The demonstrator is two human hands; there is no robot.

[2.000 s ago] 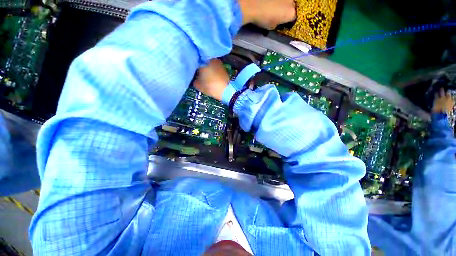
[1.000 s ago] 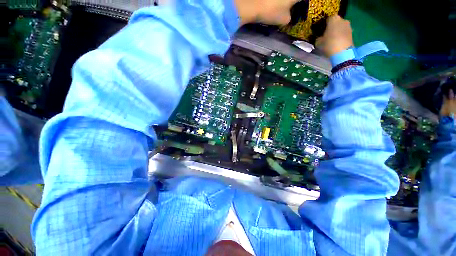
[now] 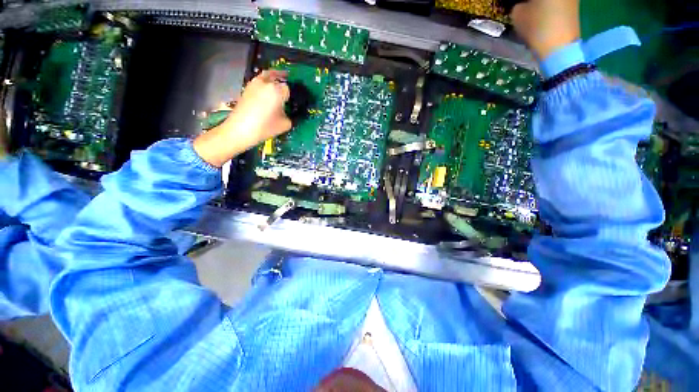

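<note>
My left hand (image 3: pixel 264 107) is over the left part of a green circuit board (image 3: pixel 356 130), fingers bent down with dark coverings at the tips. Whether it holds a part is hidden. My right hand (image 3: pixel 546 23) is at the top edge beside a bin of yellow components (image 3: pixel 475 6), its fingers partly cut off by the frame. A second green board (image 3: pixel 464 145) lies to the right, partly behind my right sleeve. A yellow part (image 3: pixel 439 177) stands on it. Another yellow part (image 3: pixel 268 147) shows near my left wrist.
Black pallets with metal clamps (image 3: pixel 392 195) frame the boards. Narrow green boards (image 3: pixel 310 34) lie along their far side. A silver rail (image 3: pixel 368 249) runs in front of me. Another board (image 3: pixel 73 99) lies far left. Other people's blue sleeves (image 3: pixel 31 199) show at left and right.
My left hand has moved from beside the yellow bin down to the left board. My right hand went from the board to the bin and stays near it. The view has shifted, so the boards appear differently placed.
</note>
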